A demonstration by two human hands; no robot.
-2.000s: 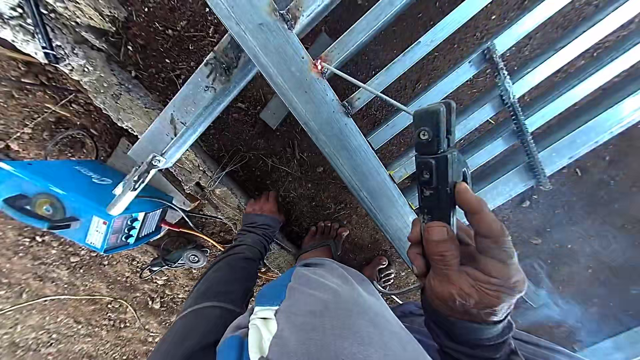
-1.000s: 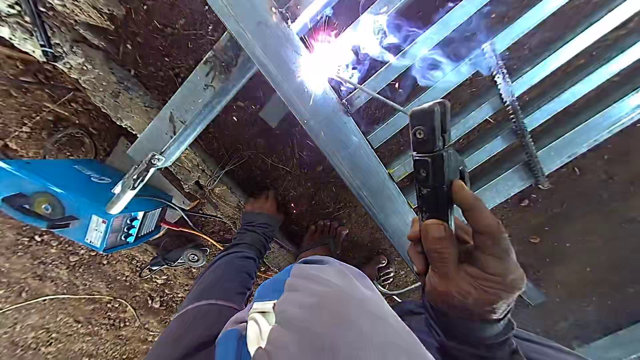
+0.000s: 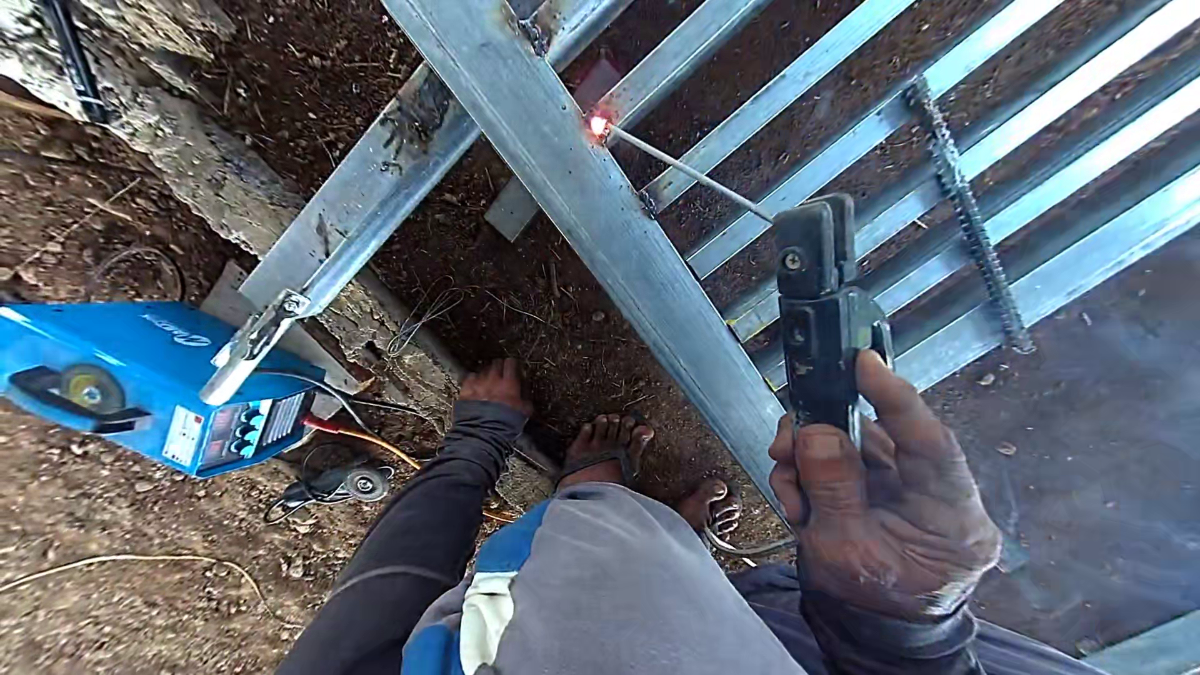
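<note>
My right hand [image 3: 881,487] grips a black electrode holder [image 3: 814,319]. From its jaw a thin welding electrode [image 3: 694,174] runs up and left to a glowing red-orange spot [image 3: 599,126], where a narrow metal bar [image 3: 680,70] meets the edge of the wide galvanized steel channel [image 3: 609,239]. My left hand [image 3: 497,386] is low beside the log, below the channel. Its fingers are partly hidden, and whether it holds anything does not show.
A blue welding machine [image 3: 122,375] stands at left, near a ground clamp [image 3: 258,342] on a steel member [image 3: 361,192]. An angle grinder [image 3: 361,485] and cables lie on the soil. A rough log [image 3: 225,178] runs diagonally. A ridged bar [image 3: 966,211] crosses several slats.
A bright arc with smoke and sparks showed at the joint one second ago; now only a small glowing spot is there. Both hands are nearly where they were.
</note>
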